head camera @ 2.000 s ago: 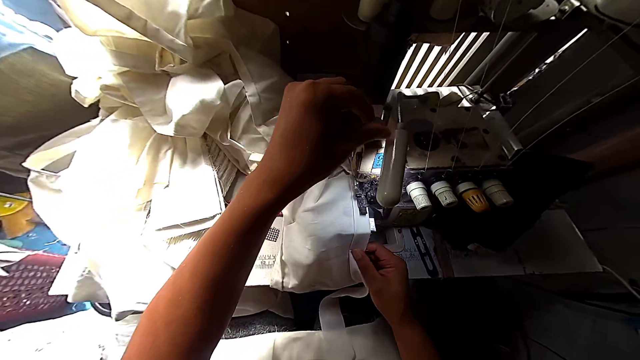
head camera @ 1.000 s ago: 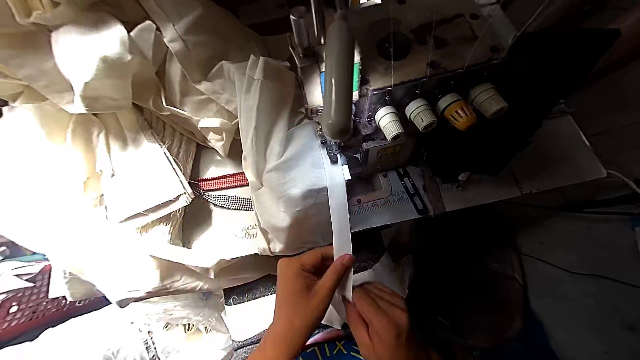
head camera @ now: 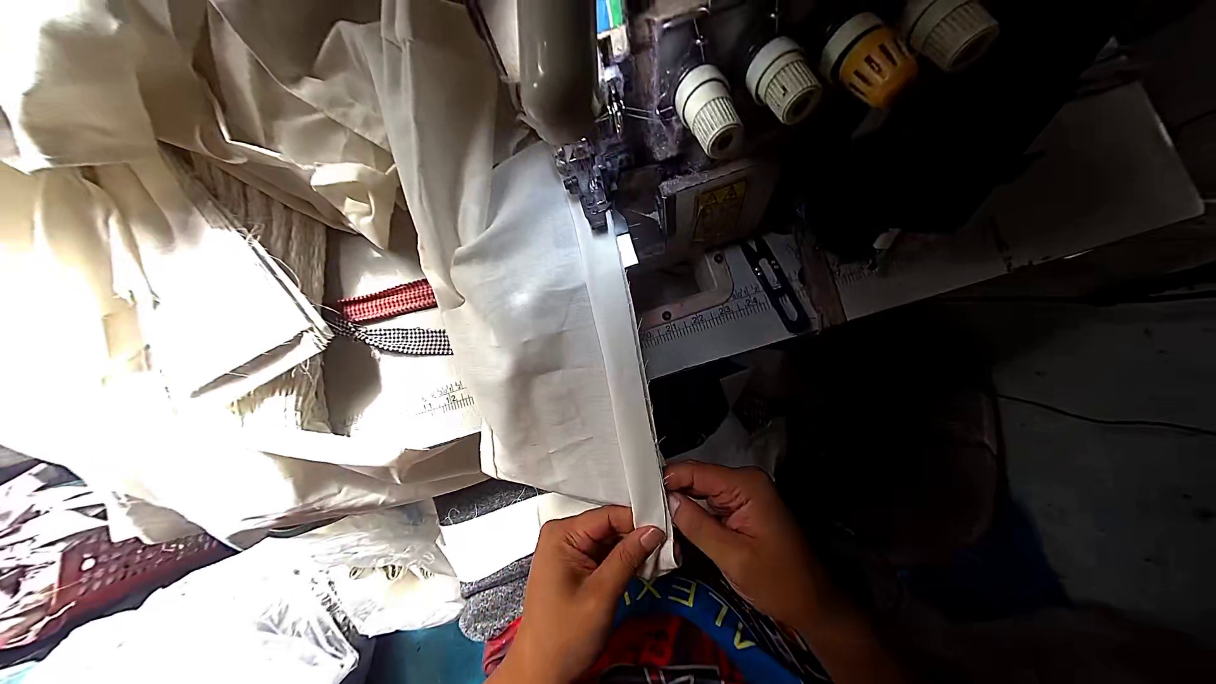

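Note:
A pale fabric panel [head camera: 541, 380] lies under the presser foot [head camera: 591, 195] of an overlock sewing machine [head camera: 727, 204]. Along its right edge runs a white fabric strip [head camera: 622, 380], from the foot down to both hands. My left hand [head camera: 594, 570] pinches the strip and the panel's edge near the lower end, thumb on top. Just to the right, my right hand [head camera: 736, 527] grips the same edge between thumb and fingertips.
Bunched pale cloth [head camera: 285, 95] and a stack of cut fabric [head camera: 237, 313] lie at the left. Thread tension knobs [head camera: 711, 112] stand above the machine's front. Black thread snips [head camera: 774, 283] rest on the ruler-marked table edge [head camera: 703, 332]. A red perforated basket [head camera: 133, 570] is at lower left.
The left hand, raised by the machine two seconds ago, has come down to the strip beside the right hand. The strip now lies along the panel's edge. The view has moved closer.

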